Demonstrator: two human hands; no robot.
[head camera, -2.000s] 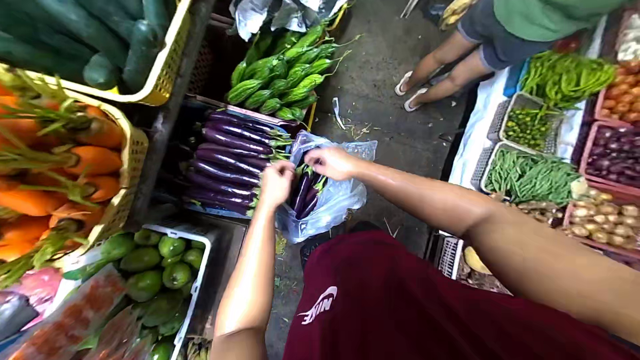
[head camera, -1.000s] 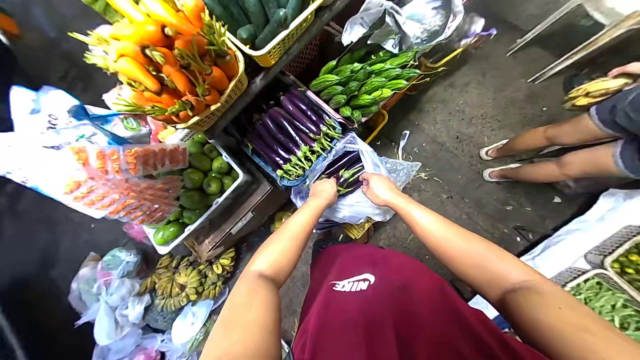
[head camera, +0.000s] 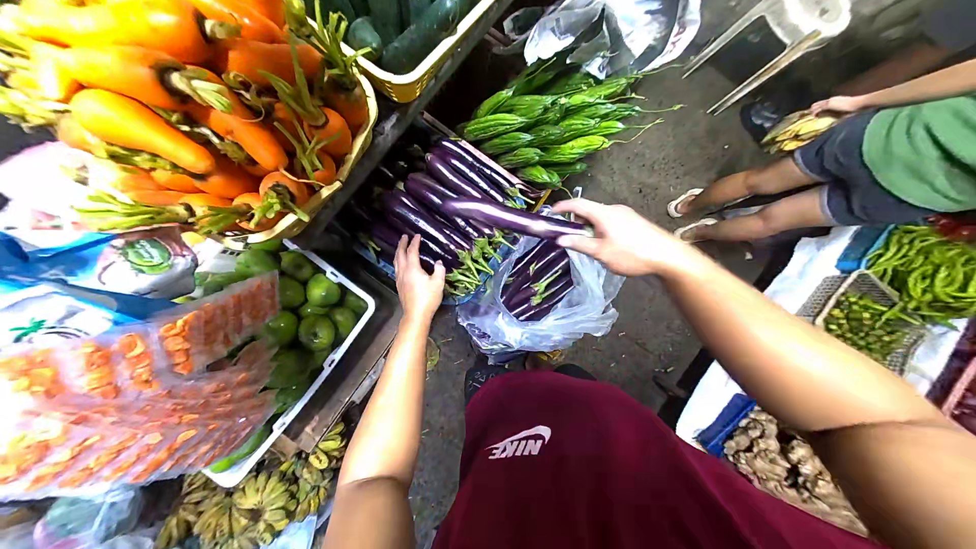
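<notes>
My right hand (head camera: 614, 236) grips one long purple eggplant (head camera: 511, 216) near its stem end, held level above a pile of eggplants (head camera: 427, 217) in a crate. My left hand (head camera: 418, 280) rests its spread fingers at the near-left side of that pile, holding nothing. A clear plastic bag (head camera: 579, 305) stands with its mouth wide, just below my right hand. Several eggplants (head camera: 538, 282) lie inside the bag, stems toward the middle.
Bitter gourds (head camera: 545, 122) lie beyond the crate. Left are a basket of carrots (head camera: 229, 130), a white crate (head camera: 358, 320) of green fruit and bananas (head camera: 259, 496). At right, a person's legs (head camera: 762, 191) stand near a stall with green chilies (head camera: 926, 267) and ginger (head camera: 785, 457).
Both hands have left the plastic bag. My right hand has taken hold of an eggplant, and my left has moved to the eggplant pile. The view has shifted.
</notes>
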